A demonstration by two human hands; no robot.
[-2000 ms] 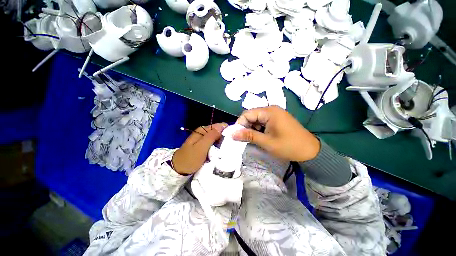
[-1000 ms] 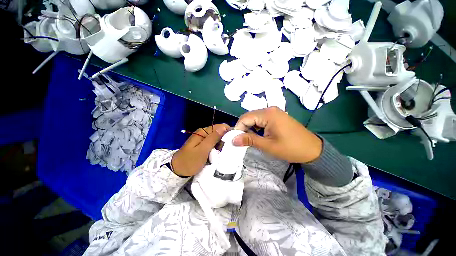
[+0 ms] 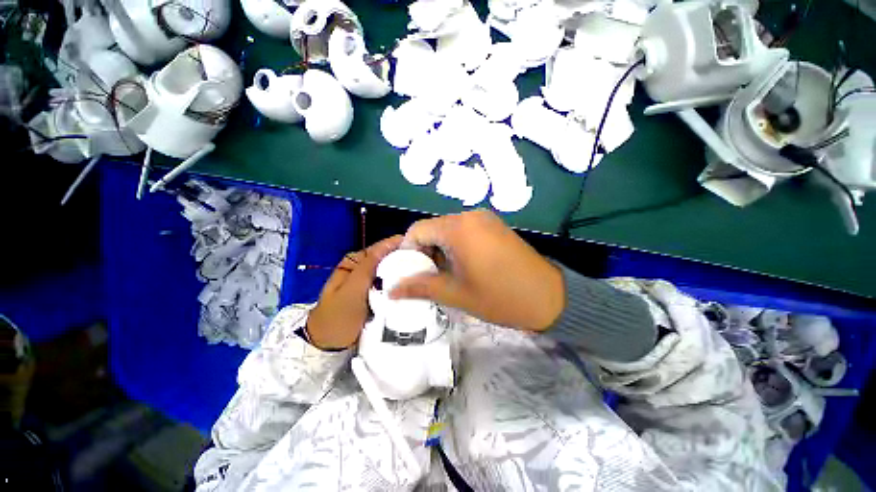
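A white camera body [image 3: 408, 365] is held upright at my lap, with a rounded head shell [image 3: 399, 281] on top and a dark slot below it. A white antenna [image 3: 384, 413] sticks out at its lower left. My left hand [image 3: 341, 300] grips the upper left side of the body. My right hand [image 3: 485, 274] holds the head shell from the right, thumb across its front. Thin dark red lead wires [image 3: 363, 231] stick out past my left fingers. A black cable [image 3: 450, 466] with a yellow and blue band hangs below the body. The fingertips behind the shell are hidden.
The green bench [image 3: 336, 183] carries a heap of white covers [image 3: 461, 106], head shells [image 3: 325, 104] to their left, and camera bodies at left [image 3: 192, 101] and right [image 3: 692, 53]. A blue bin [image 3: 144, 317] with flat pieces is lower left; another [image 3: 845, 384] with hollow shells is lower right.
The view has shifted, so the bench parts appear higher and further left. The head shell has turned and now shows a dark round opening on its left side. Both hands still hold the unit.
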